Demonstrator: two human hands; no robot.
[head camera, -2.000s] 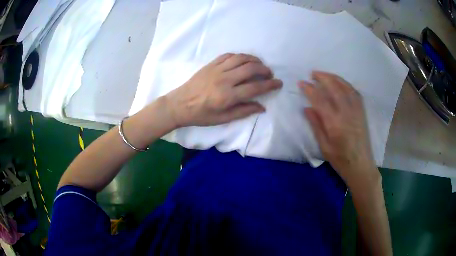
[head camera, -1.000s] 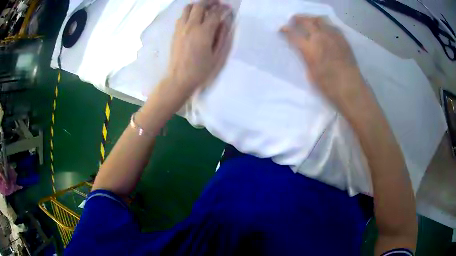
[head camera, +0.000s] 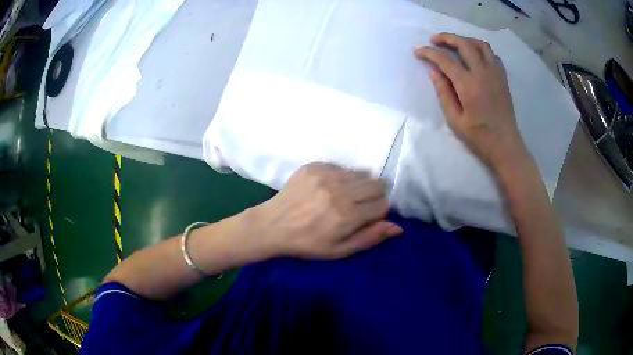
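Note:
A large white garment piece (head camera: 298, 111) lies over the front edge of the table, with a thin fold or seam line (head camera: 393, 149) running toward my body. My left hand (head camera: 333, 211) is at its near edge, close to my waist, slightly blurred. Its fingers are bent at the cloth beside the fold line, and the fingertips are partly hidden, so I cannot tell whether it grips the cloth. My right hand (head camera: 468, 87) rests on the upper right of the cloth with its fingers spread and bent, holding nothing.
The iron (head camera: 597, 111) lies at the right edge on a silvery plate. Black scissors (head camera: 566, 8) and a thin pencil (head camera: 513, 8) are at the top right. A black disc (head camera: 60, 70) and draped white pieces (head camera: 104, 76) are at the left. A yellow wire cart (head camera: 71, 326) stands below left.
My left hand has moved from the upper part of the cloth down to its near edge. My right hand stays on the cloth's upper right. The camera view has shifted, showing the iron again.

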